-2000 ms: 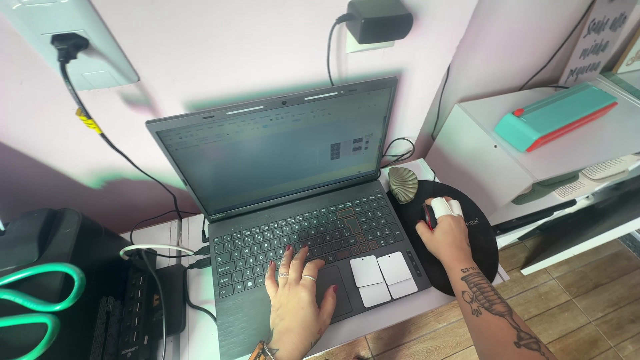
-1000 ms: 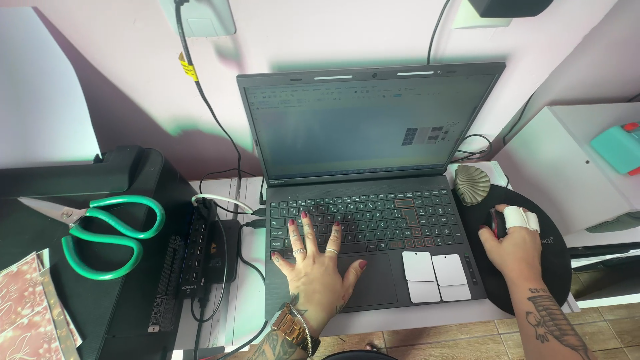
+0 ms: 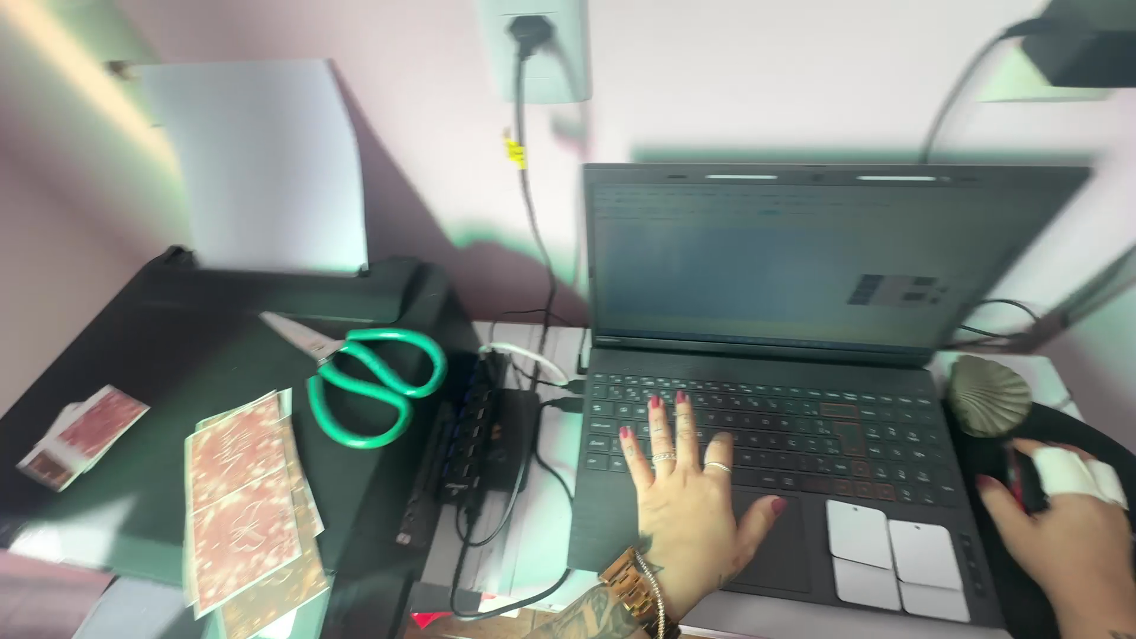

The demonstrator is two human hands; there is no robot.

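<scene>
My left hand (image 3: 697, 519) rests with spread fingers on the left part of the laptop keyboard (image 3: 763, 435), palm near the touchpad; it holds nothing. At the right edge, my right hand (image 3: 1078, 541), with white wraps on its fingers, is closed around a dark computer mouse (image 3: 1027, 479) on a round black mouse pad (image 3: 976, 457). The laptop's screen (image 3: 763, 257) is lit, its writing blurred. Several white blank cards (image 3: 923, 555) lie on the palm rest between my hands. A ribbed shell (image 3: 988, 396) sits just beyond the mouse.
Left of the laptop, a black printer (image 3: 231, 346) holds white paper (image 3: 262, 169) upright; green-handled scissors (image 3: 359, 377), printed reddish sheets (image 3: 244, 506) and small printed cards (image 3: 84, 435) lie on it. A USB hub (image 3: 470, 435) and cables stand between printer and laptop. A plug (image 3: 531, 34) is in the wall socket.
The view has swung left, bringing the whole printer top into sight. My left hand stays on the keyboard and my right hand on the mouse.
</scene>
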